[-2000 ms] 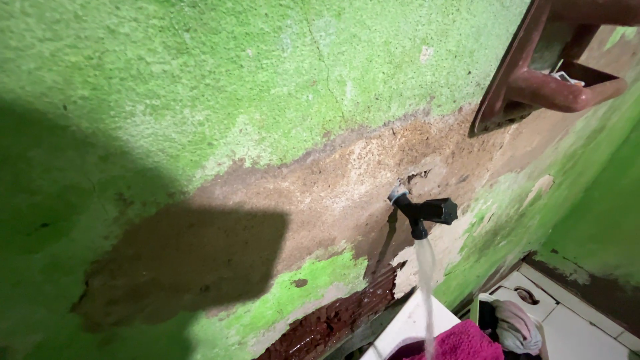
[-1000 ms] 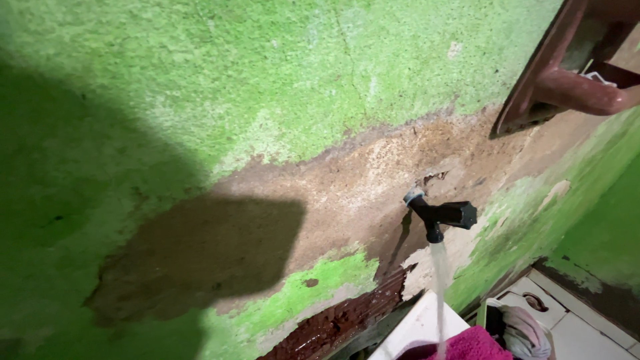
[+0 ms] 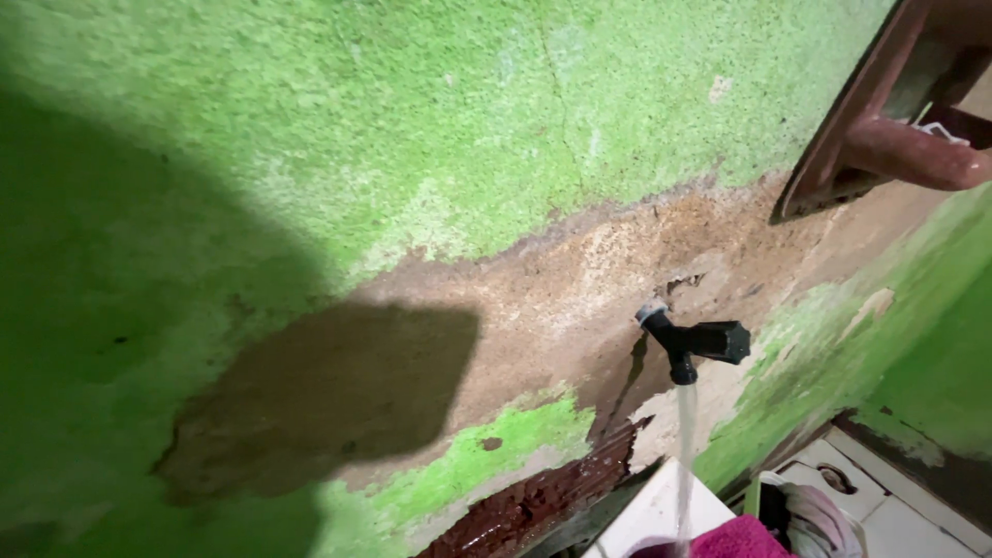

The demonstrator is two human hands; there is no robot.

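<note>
Neither my left hand nor my right hand shows in the head view. A black plastic tap sticks out of the wall, right of the middle, and a stream of water runs down from its spout. Below it, at the bottom edge, lies a magenta cloth, partly cut off by the frame. Beside that, a container with a pale green rim holds light and dark cloths.
The green wall has peeling paint and a bare brown patch. A reddish-brown wall holder juts out at the upper right. White tiles with a round drain hole lie at the lower right. A dark shadow covers the left.
</note>
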